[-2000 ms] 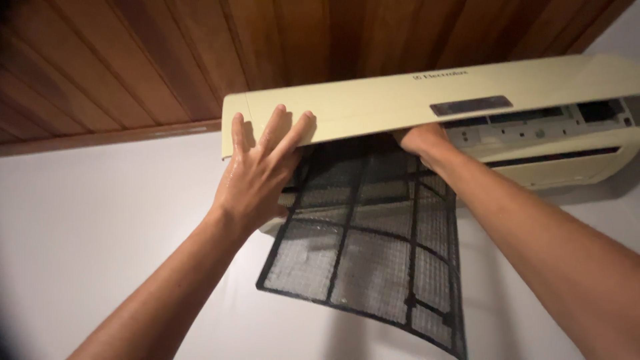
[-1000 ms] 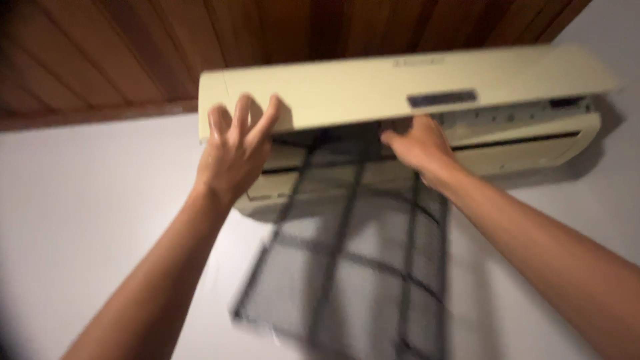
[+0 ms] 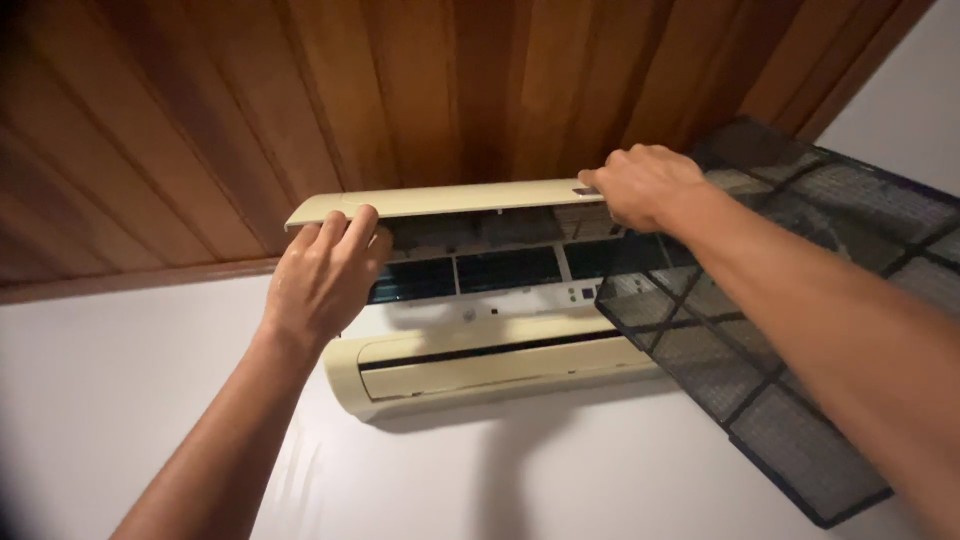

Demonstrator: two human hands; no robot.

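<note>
The cream front panel (image 3: pixel 465 198) of a wall-mounted air conditioner (image 3: pixel 495 367) is tilted up, baring the dark coil openings beneath. My left hand (image 3: pixel 326 266) grips the panel's lower edge near its left end, fingertips on the front face. At the panel's small display, my right hand (image 3: pixel 645 187) has its fingertips at the panel, and its palm and the fingers' far side are hidden. A black-framed mesh air filter (image 3: pixel 750 360) hangs out of the unit around and behind my right hand and forearm; what holds it cannot be seen.
A brown wood-plank ceiling (image 3: pixel 420 90) lies close above the panel. The white wall (image 3: pixel 420 480) spreads below and to the left of the unit. The closed louver (image 3: pixel 495 364) runs along the unit's bottom.
The mesh filter has moved from below the panel's middle to the right side, and my right hand has moved from under the panel to its display. The panel is lifted higher.
</note>
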